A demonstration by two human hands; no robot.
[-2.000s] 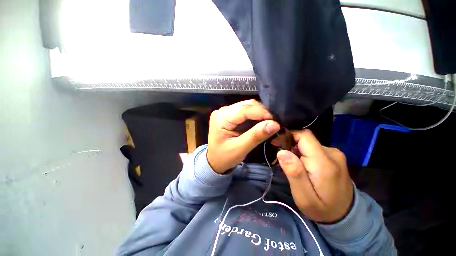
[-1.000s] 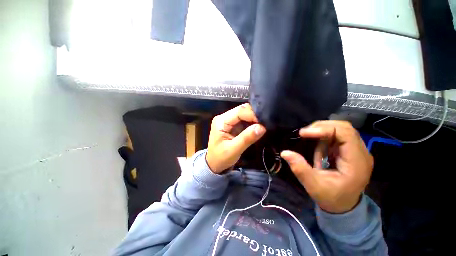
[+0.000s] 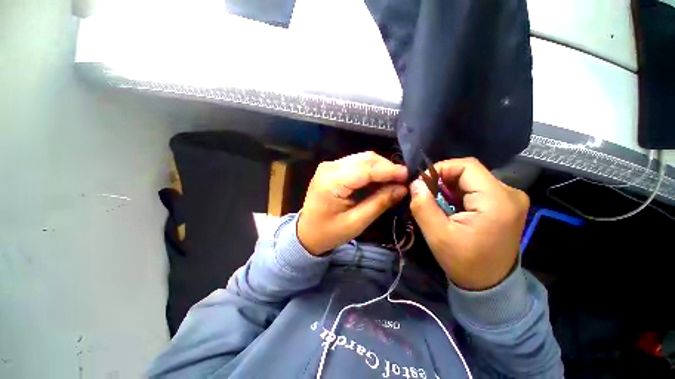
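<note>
A dark navy fabric panel (image 3: 470,81) hangs from the white table over its front edge towards my lap. My left hand (image 3: 351,200) pinches the panel's lower corner between thumb and fingertips. My right hand (image 3: 470,222) holds thread snips (image 3: 431,176), with small dark pointed blades up against the fabric edge beside my left fingertips. Pink and blue parts of the snips show between my right fingers. Any thread at the fingertips is too fine to make out.
The white table (image 3: 326,59) has a measuring tape (image 3: 296,105) along its front edge. A cut panel (image 3: 263,10) lies at the top. A blue crate edge (image 3: 551,216) and white cable (image 3: 618,217) are at right. Dark cloth (image 3: 222,215) hangs at left.
The snips' blades now show in my right hand, which has moved back to the fabric corner beside my left hand. The table and cut panel have shifted in view.
</note>
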